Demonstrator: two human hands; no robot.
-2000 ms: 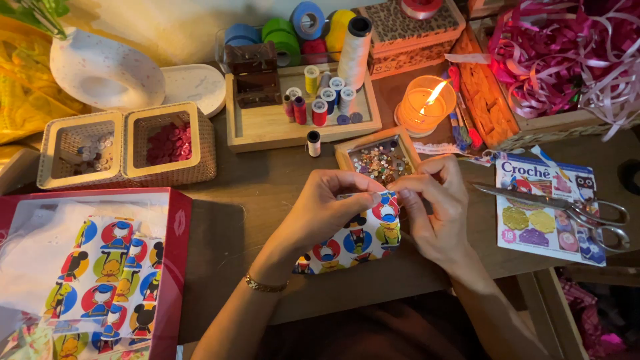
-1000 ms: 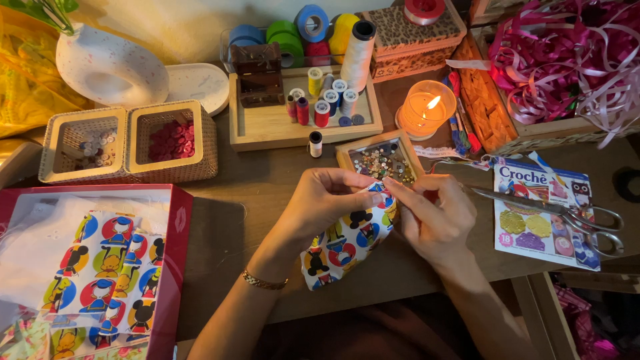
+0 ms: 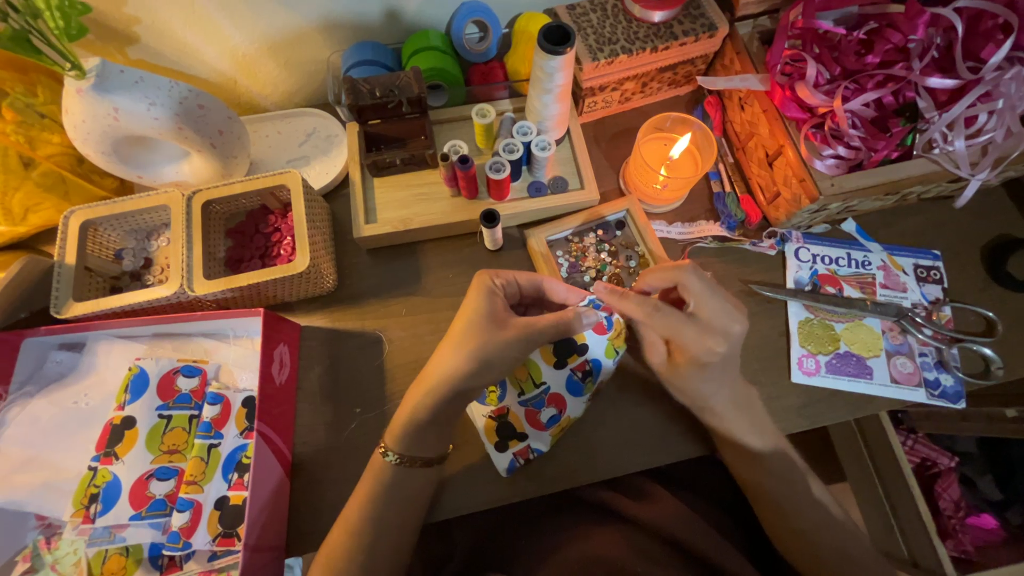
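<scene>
My left hand [image 3: 512, 332] pinches the top edge of a folded piece of cartoon-print fabric [image 3: 544, 400], which hangs down toward the table's front edge. My right hand [image 3: 688, 336] meets it at the same corner, its index fingertip and thumb close to the cloth; whether a needle is between the fingers is too small to tell. Just behind the fingertips lies a wooden tray of beads [image 3: 600, 248]. A small spool of white thread [image 3: 491, 230] stands to its left. Steel scissors [image 3: 896, 316] rest on a crochet magazine [image 3: 836, 356] to the right.
A lit candle in glass [image 3: 668, 164] burns behind the bead tray. Thread spools stand on a wooden tray [image 3: 400, 228]. Woven button baskets [image 3: 312, 264] and a red box of fabric [image 3: 276, 432] are at left. Ribbons [image 3: 872, 88] fill a basket at back right; an open drawer [image 3: 876, 464] is below.
Both hands stay together at the fabric's top corner. My right hand's fingers have bent and drawn in against the cloth, and the fabric's lower end has swung to the left.
</scene>
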